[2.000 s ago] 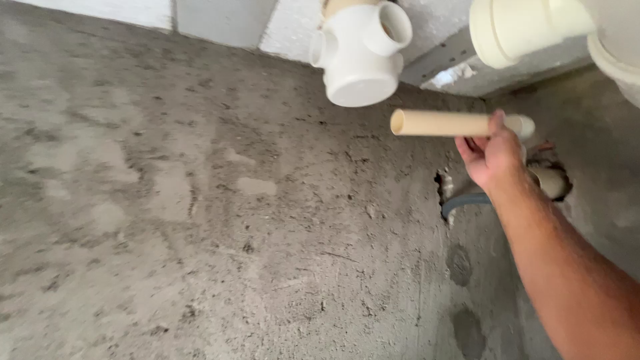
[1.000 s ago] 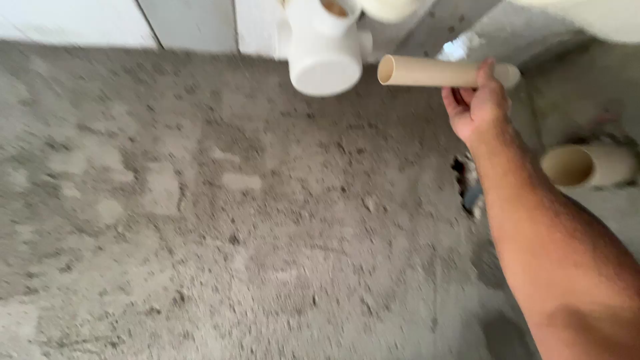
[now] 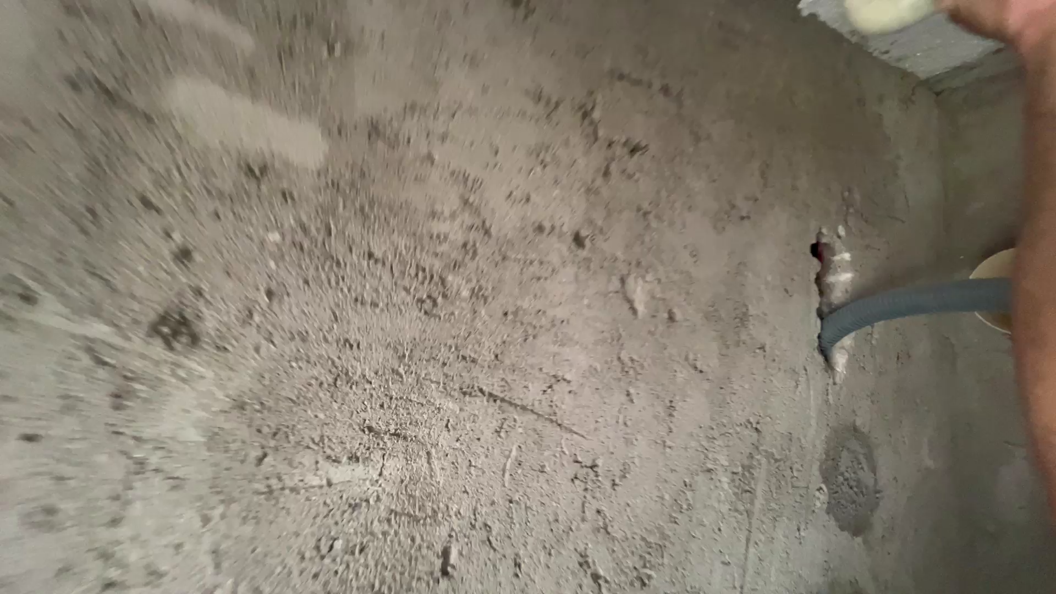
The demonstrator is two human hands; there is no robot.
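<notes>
My right hand is at the top right corner, cut off by the frame edge, with its forearm running down the right side. At its fingers is a blurred, pale cream plastic piece, also cut off at the top. Whether this is the held pipe or another part, and how the fingers close on it, I cannot tell. A grey corrugated hose comes out of a rough hole in the plaster wall and passes behind the forearm, across a cream pipe opening. My left hand is out of view.
A rough grey cement wall fills most of the view and meets another wall at a corner on the right. A grey slab surface shows at the top right. A round darker patch lies below the hose hole.
The view has shifted a lot, and the white fitting seen at the top before is out of frame. Earlier my right hand plainly held a cream pipe; now the hand is mostly cut off.
</notes>
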